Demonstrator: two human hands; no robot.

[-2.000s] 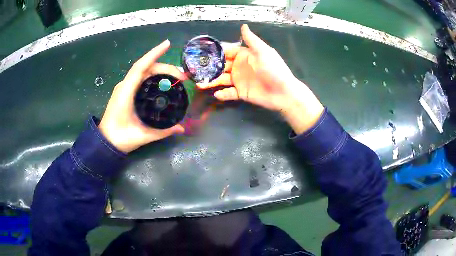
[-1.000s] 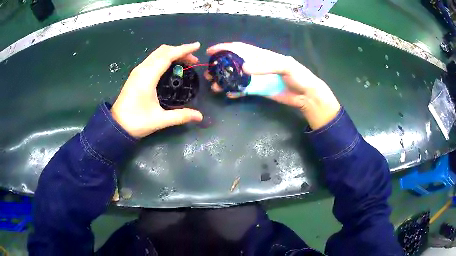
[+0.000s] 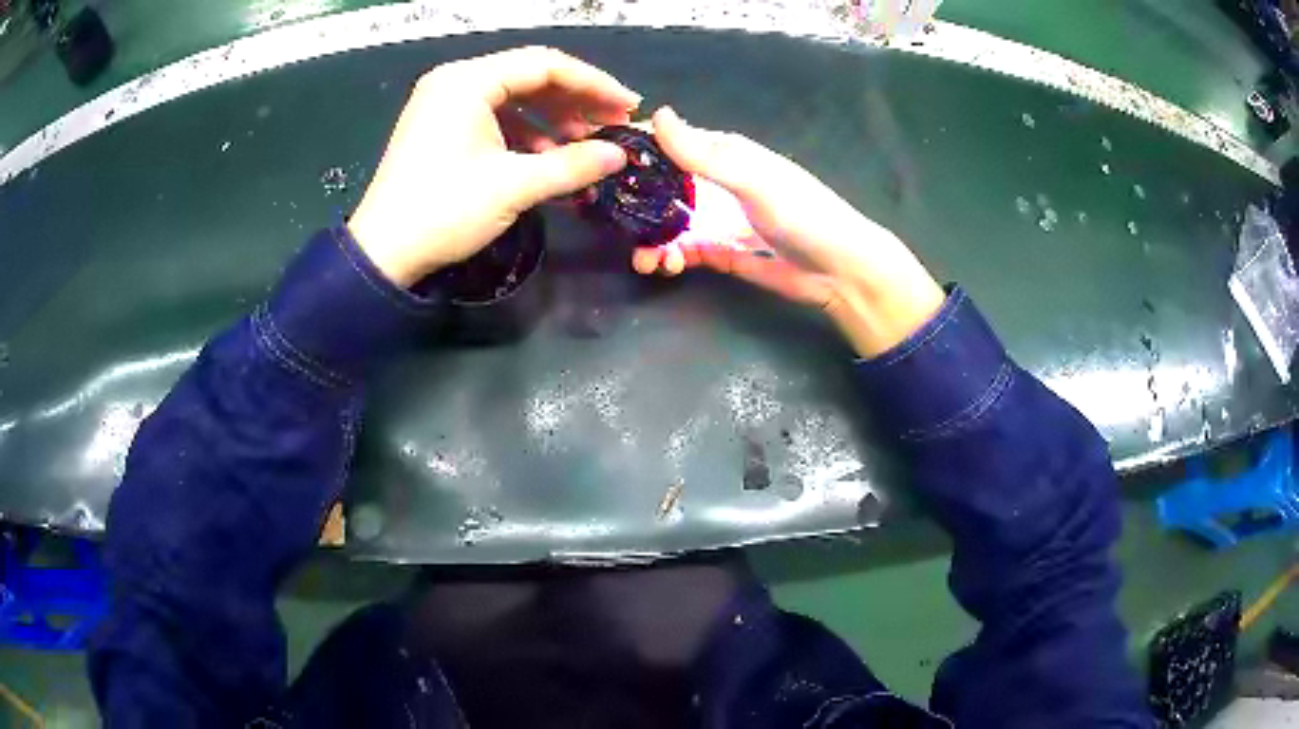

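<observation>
My right hand [image 3: 769, 214] holds the LED board assembly [image 3: 644, 197], a dark disc with a pink-red glow at its right edge. My left hand [image 3: 477, 164] reaches over to it, with thumb and fingertips at the disc's upper left. The black base shell [image 3: 499, 271] is below my left palm and partly hidden by that hand. I cannot tell if it rests on the bench or is held. The red lead and the green disc do not show.
The dark-green bench top [image 3: 641, 370] has a pale edge rail [image 3: 428, 54] at the far side. A clear plastic bag [image 3: 1265, 285] lies at the right. A small yellowish scrap [image 3: 671, 497] lies near the front edge. Blue stools [image 3: 1232, 491] stand beyond the bench.
My left thumb and fingers have moved from around the base shell to the LED board assembly. The base shell is now mostly covered. The glow has turned from cyan to pink-red.
</observation>
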